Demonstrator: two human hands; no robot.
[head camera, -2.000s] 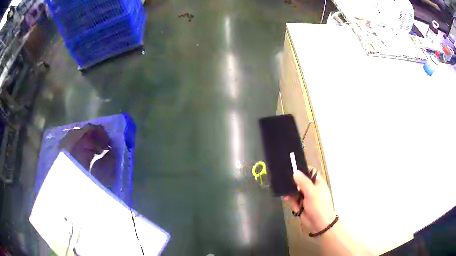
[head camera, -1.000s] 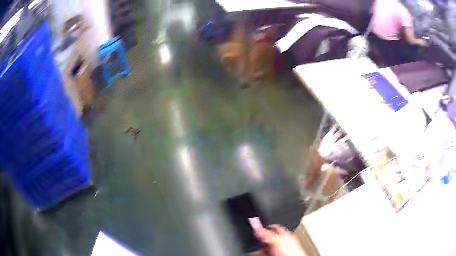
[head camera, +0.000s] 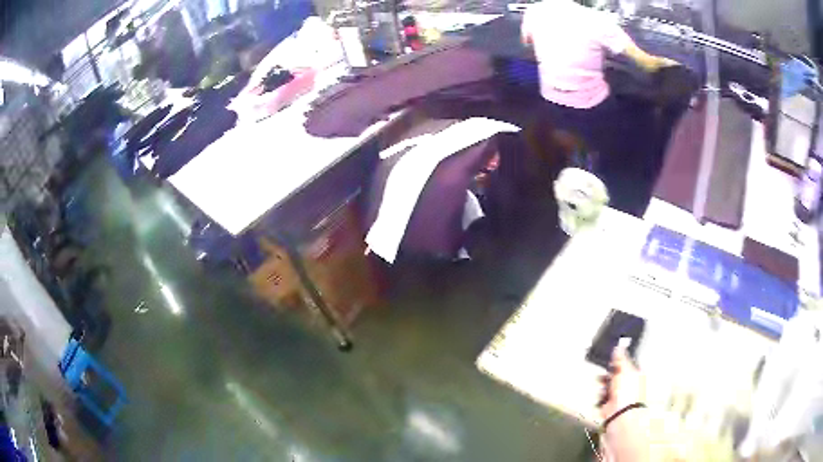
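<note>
My right hand (head camera: 619, 386) shows at the lower right, with a dark bracelet on the wrist. It holds a flat black rectangle, which looks like a mobile phone (head camera: 615, 337), with a small pale mark near the fingers. In the view, the phone is over the white table (head camera: 528, 356); I cannot tell if it touches the top. My left hand is out of the picture. The picture is blurred.
A blue printed sheet or packet (head camera: 722, 280) lies on the white table. A person in a pink top (head camera: 573, 59) stands beyond it. Another white table (head camera: 262, 176) bears dark fabric. A blue stool (head camera: 93, 383) stands on the green floor at lower left.
The view has swung right and up, towards the tables and the person. The phone in my right hand was over the floor and now appears over the white table. The white board at lower left has left view.
</note>
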